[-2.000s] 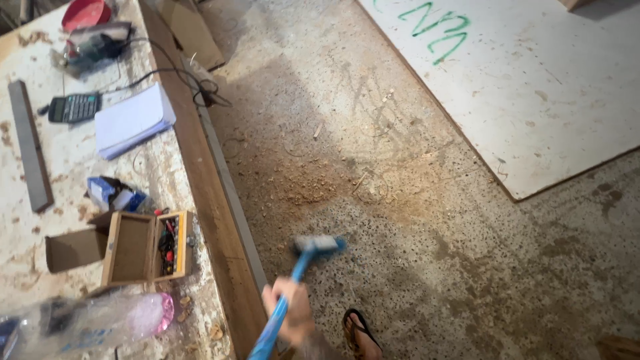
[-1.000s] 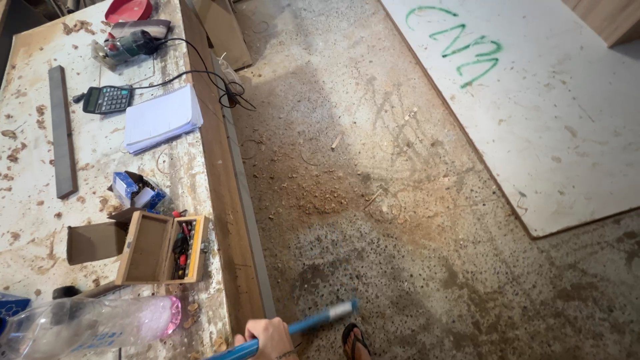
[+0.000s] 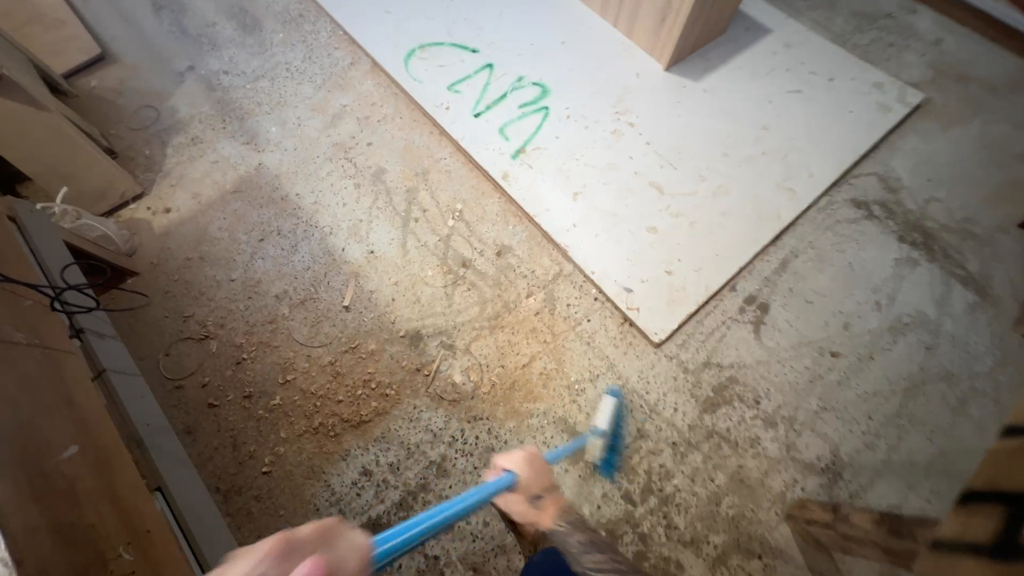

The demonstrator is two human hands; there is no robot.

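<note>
A blue-handled broom (image 3: 448, 512) slants across the lower middle of the head view. My left hand (image 3: 300, 552) is closed around the lower-left part of its handle at the bottom edge. Farther along the handle, nearer the broom head, my right hand (image 3: 528, 488) grips it. The white and blue broom head (image 3: 608, 432) is over the speckled floor, below the corner of the white board; motion blurs it. Wood shavings and sawdust (image 3: 336, 392) lie in a loose heap left of the broom head, with thin offcut slivers among them.
A large white board (image 3: 640, 176) with green marks lies on the floor, a wood-grain box (image 3: 672, 24) standing on it. The workbench side (image 3: 56, 416) with black cable (image 3: 72, 292) runs along the left. Panels (image 3: 64, 144) lean at upper left.
The view has swung right, so the benchtop is out of sight. The broom head has moved right, away from the shavings. Both hands now show on the handle; earlier only one was visible.
</note>
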